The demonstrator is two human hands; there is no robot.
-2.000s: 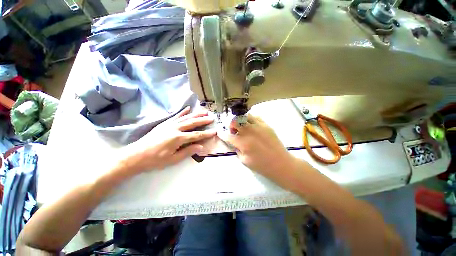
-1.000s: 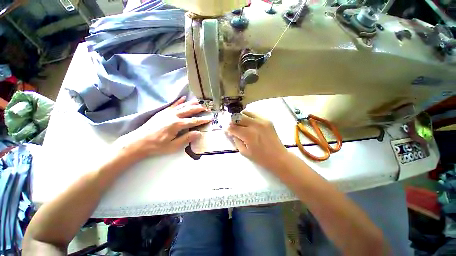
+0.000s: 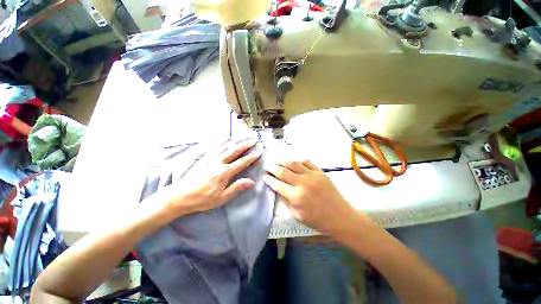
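Observation:
A grey garment panel (image 3: 222, 237) lies over the near table edge and hangs down toward the lap; its far end is close to the presser foot (image 3: 259, 135) under the machine head. My left hand (image 3: 216, 181) lies flat on the panel with fingers spread, fingertips just in front of the foot. My right hand (image 3: 305, 193) is at the panel's right edge, fingers bent, with the fingertips on the cloth; whether they pinch it is hard to tell. The sewing machine (image 3: 379, 71) stands across the table.
Orange-handled scissors (image 3: 379, 159) lie under the machine arm. A stack of cut grey strips (image 3: 172, 50) is at the far left of the table. Grey-blue strips (image 3: 32, 228) hang at the left beside a green bundle (image 3: 56, 141). A control panel (image 3: 493, 178) is at the right end.
The grey panel has moved from behind and left of the machine head to the near side, over the table edge. Both hands have come slightly nearer, my left now on top of the cloth.

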